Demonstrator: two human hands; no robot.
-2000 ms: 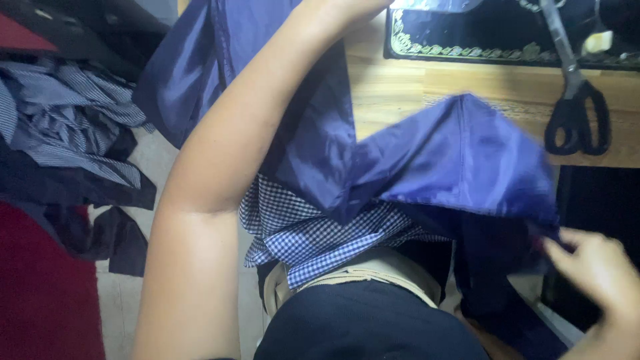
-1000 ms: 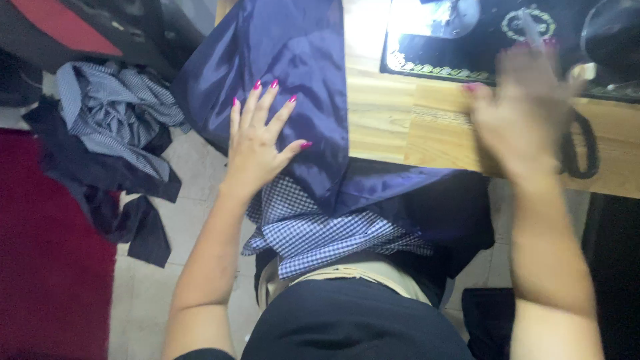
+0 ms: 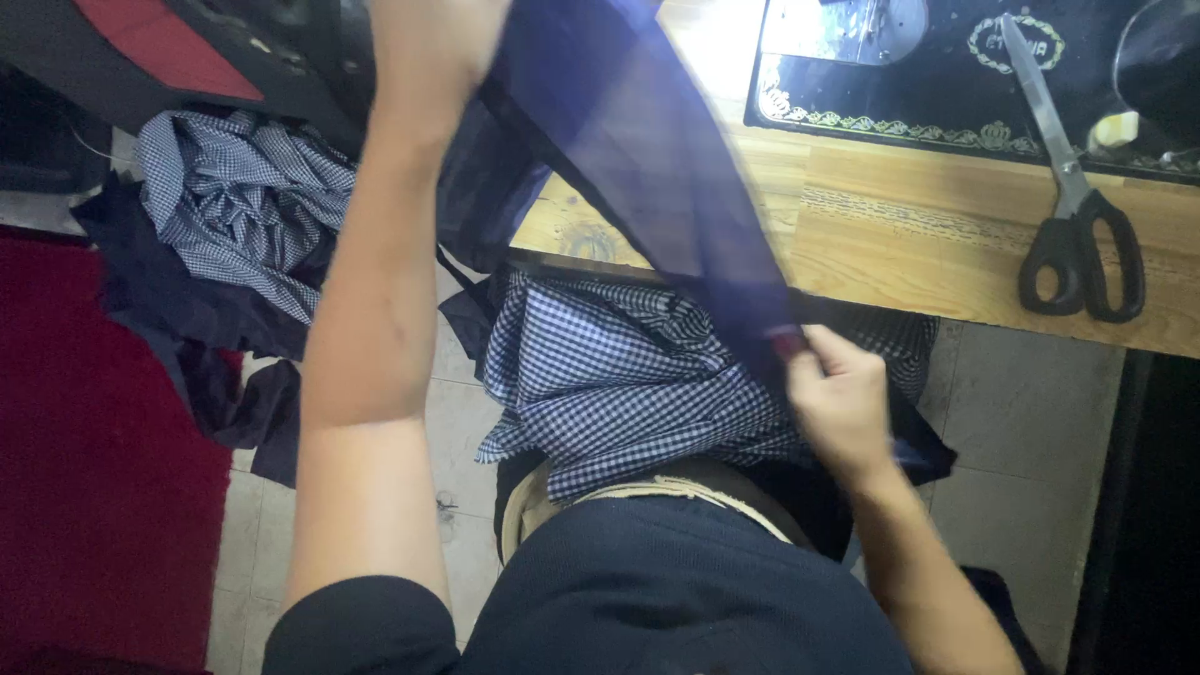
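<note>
Shiny navy blue fabric (image 3: 647,141) stretches diagonally, blurred by motion, over the corner of the wooden table. My right hand (image 3: 839,398) is closed on its lower end. At the top edge is my left hand (image 3: 441,28), by the fabric's upper end; its fingers are out of the picture, so its grip cannot be seen. Blue and white gingham fabric (image 3: 628,375) lies bunched on my lap below. Scissors with black handles (image 3: 1069,187) rest on the table, blades pointing away from me and partly over a black machine bed.
The wooden tabletop (image 3: 891,253) carries the black sewing machine bed (image 3: 900,103) with gold trim and a small pale block (image 3: 1114,129). Checked fabric (image 3: 244,197) and dark cloth scraps (image 3: 187,309) lie in a pile at left, near a red rug (image 3: 94,450).
The navy fabric, spread on the table under my left hand one second ago, is now lifted and stretched. My right hand has moved from the scissors to the fabric; my left hand has moved up.
</note>
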